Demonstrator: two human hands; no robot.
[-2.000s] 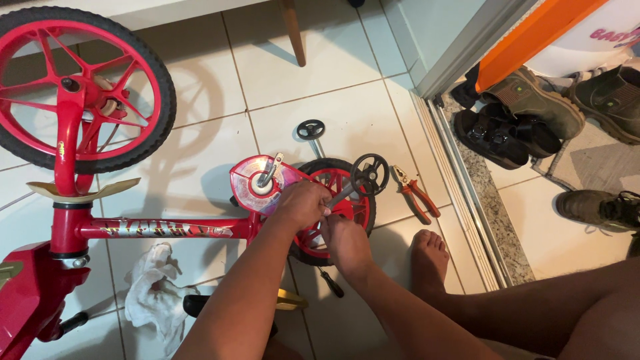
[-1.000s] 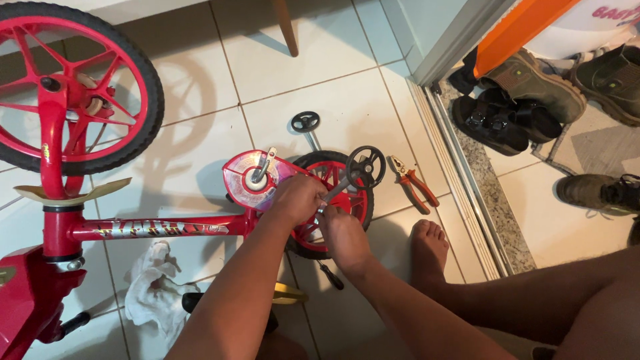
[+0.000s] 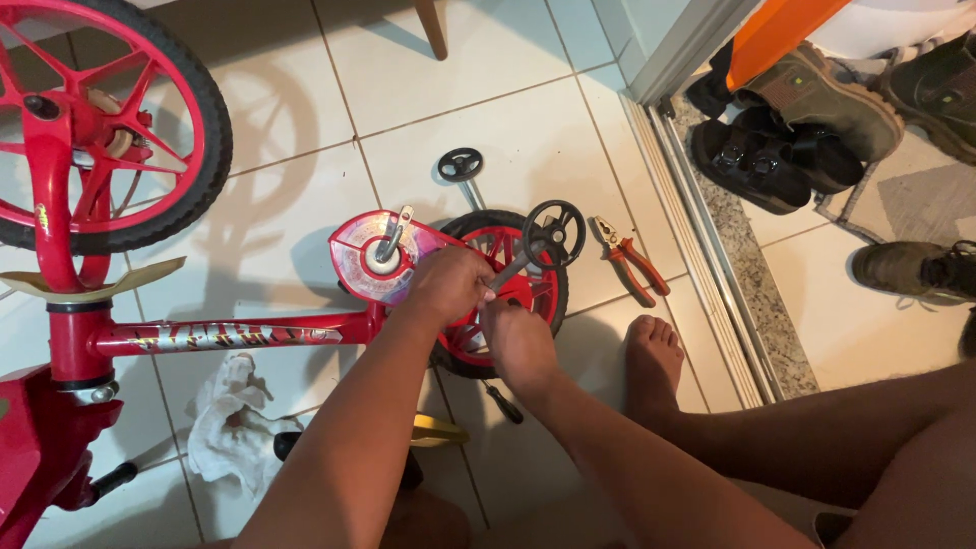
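A child's red bicycle [image 3: 229,337] lies on a tiled floor. My left hand [image 3: 454,284] and my right hand [image 3: 518,343] meet at the hub of its rear wheel [image 3: 553,305], beside the metal arm of a training wheel [image 3: 553,234]. The left fingers are closed around the near end of that arm. The right fingers are curled just below it; what they hold is hidden. The chain guard [image 3: 366,263] with a metal crank [image 3: 399,232] is left of my hands. A second training wheel [image 3: 460,165] stands out beyond the rear wheel.
Combination pliers [image 3: 629,263] with red handles lie right of the rear wheel, near my bare foot [image 3: 654,358]. A screwdriver [image 3: 505,402] lies below it. A white cloth [image 3: 232,427] is at the lower left. Shoes [image 3: 751,164] stand past the door track [image 3: 709,267].
Both hands stay at the rear wheel hub, with only small shifts of the fingers. The bicycle, pliers and screwdriver have not plainly moved.
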